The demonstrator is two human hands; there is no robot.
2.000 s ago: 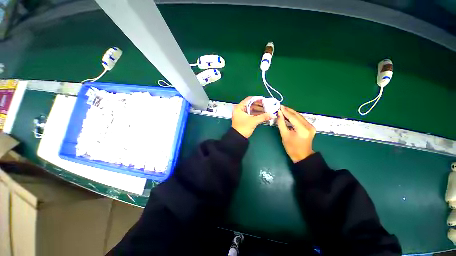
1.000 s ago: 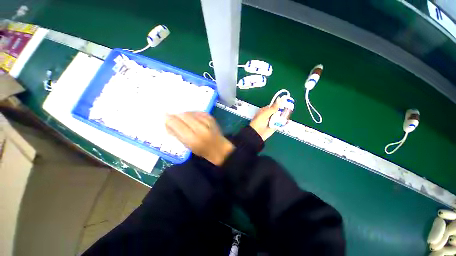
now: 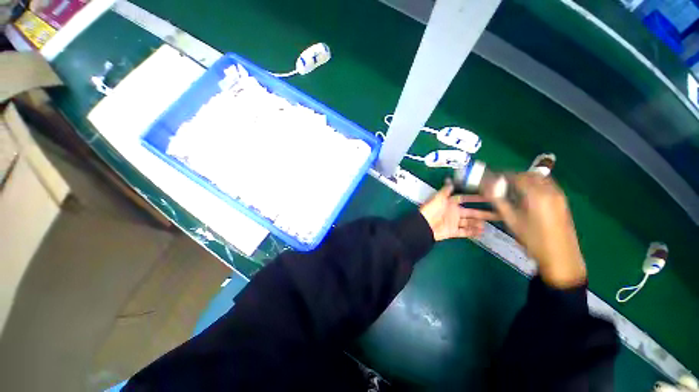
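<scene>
A corded product unit (image 3: 474,176), white with blue and darker parts, is blurred between my hands above the rail. My right hand (image 3: 540,222), also blurred, has its fingers closed on the unit's near end. My left hand (image 3: 454,218) is just below and left of it, palm up with fingers apart, and appears empty. Whether a small white part is on the unit cannot be told. The blue parts tray (image 3: 184,170), heaped with white parts, is left of my hands.
Two units (image 3: 458,139) lie on the conveyor beside the white post (image 3: 437,76). Single units lie upper left (image 3: 313,58), behind my right hand (image 3: 543,164) and at right (image 3: 655,258). A metal rail (image 3: 506,249) crosses the bench. An open carton (image 3: 84,222) stands lower left. Cream bodies (image 3: 678,385) show lower right.
My right hand has left the tray and moved right to the unit, which it now holds. My left hand has opened below it. The view has turned, shifting the tray and post right.
</scene>
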